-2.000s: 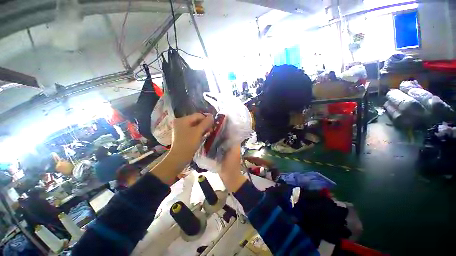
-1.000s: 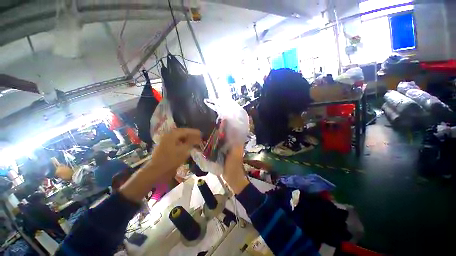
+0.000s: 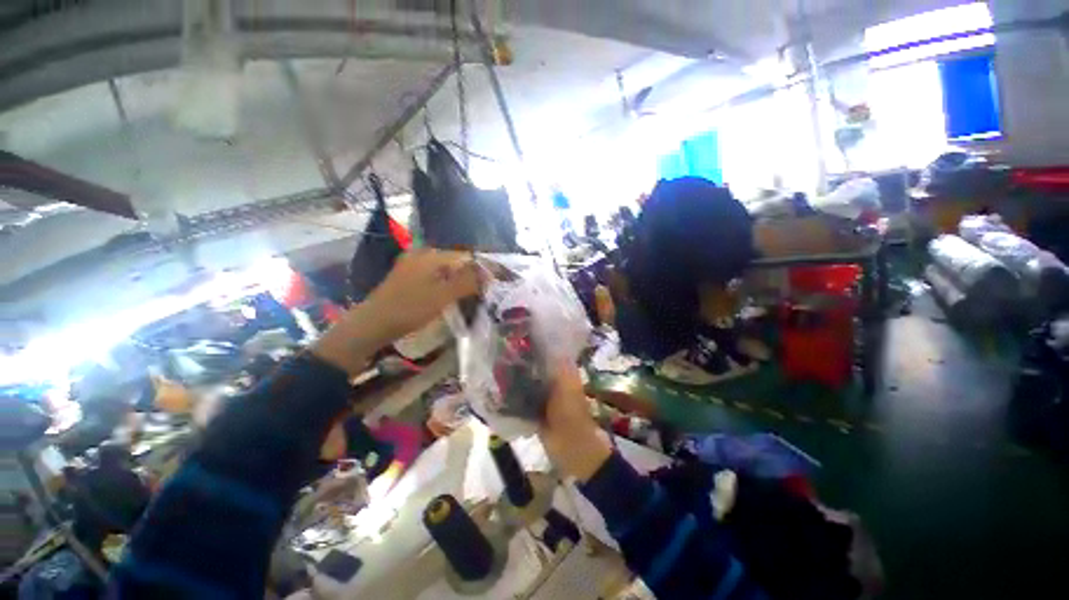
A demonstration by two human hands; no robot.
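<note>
A clear, crinkly plastic bag (image 3: 545, 307) with dark and red contents is held up in front of me, above the sewing table. My left hand (image 3: 416, 293) is at the bag's upper left edge, with the fingers closed on the plastic. My right hand (image 3: 574, 416) holds the bag's lower right side from below. The fingertips of my right hand are partly hidden by the bag. The dark and red contents (image 3: 513, 340) show through the plastic but are too blurred to name.
Black thread cones (image 3: 458, 539) stand on the white table (image 3: 404, 490) below the bag. Dark bags (image 3: 451, 205) hang from the rail behind. Black cloth (image 3: 780, 527) is heaped at the lower right. A red bin (image 3: 818, 328) stands beyond.
My left hand has risen and pulled the bag's upper left edge up and outward. The clear bag now hides less behind my hands and shows more openly. The camera view has shifted slightly.
</note>
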